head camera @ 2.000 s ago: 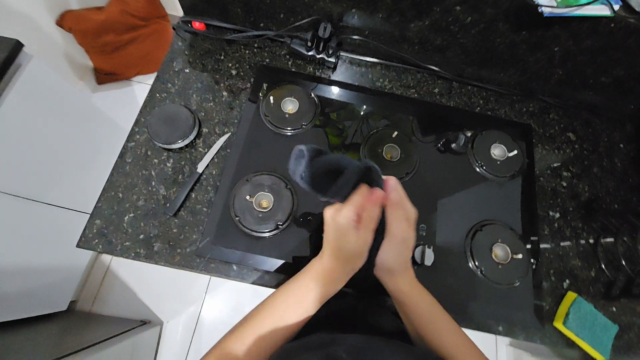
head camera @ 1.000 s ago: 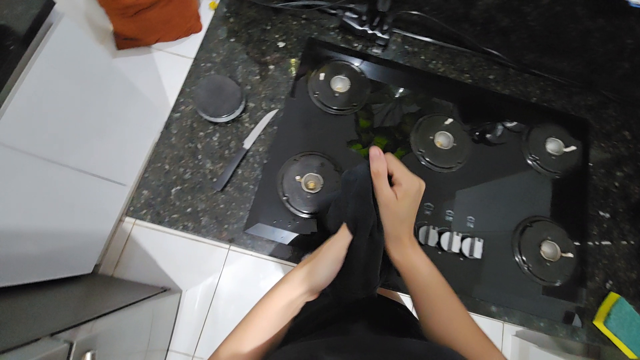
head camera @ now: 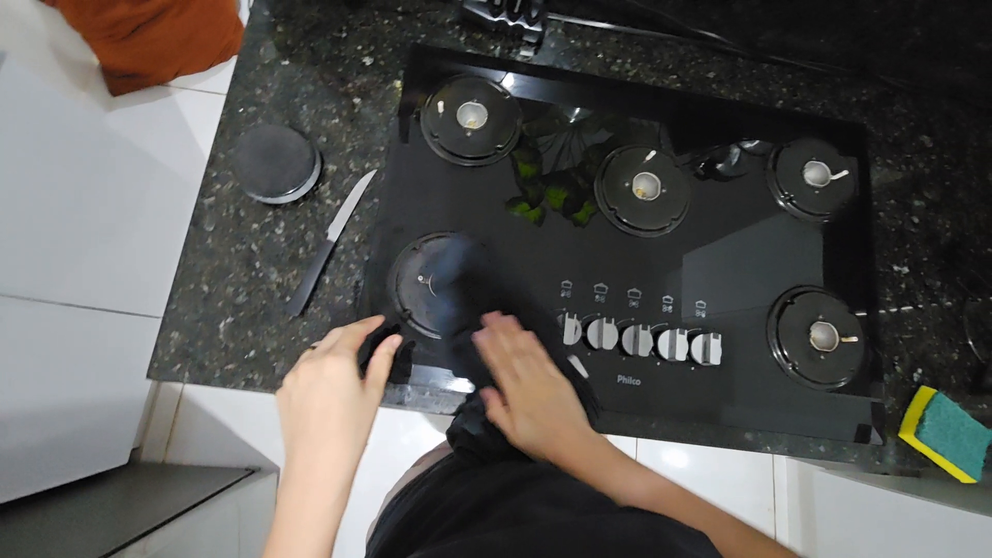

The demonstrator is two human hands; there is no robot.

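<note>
A black cloth [head camera: 496,287], blurred by motion, hangs over the front left part of the black glass gas cooktop [head camera: 744,403] and partly hides the front left burner base [head camera: 415,283]. My right hand [head camera: 531,380] lies against the cloth with its fingers extended; whether it grips the cloth is unclear. To the left, my left hand [head camera: 333,380] is empty at the cooktop's front left edge, thumb and fingers apart. Beyond it, a knife with a dark handle [head camera: 310,275] lies on the granite counter [head camera: 209,325], beside a round black burner cap [head camera: 277,163].
A green and yellow sponge [head camera: 945,434] is at the counter's right front. Silver control knobs [head camera: 637,339] stand on the cooktop near several open burner bases. Cables and a dark plug strip [head camera: 508,15] run along the back. An orange cloth [head camera: 159,39] is at the upper left.
My left hand has come off the black cloth and moved left. My right hand has gone from upright beside the cloth to lying flatter on it, and the cloth has dropped lower over the cooktop.
</note>
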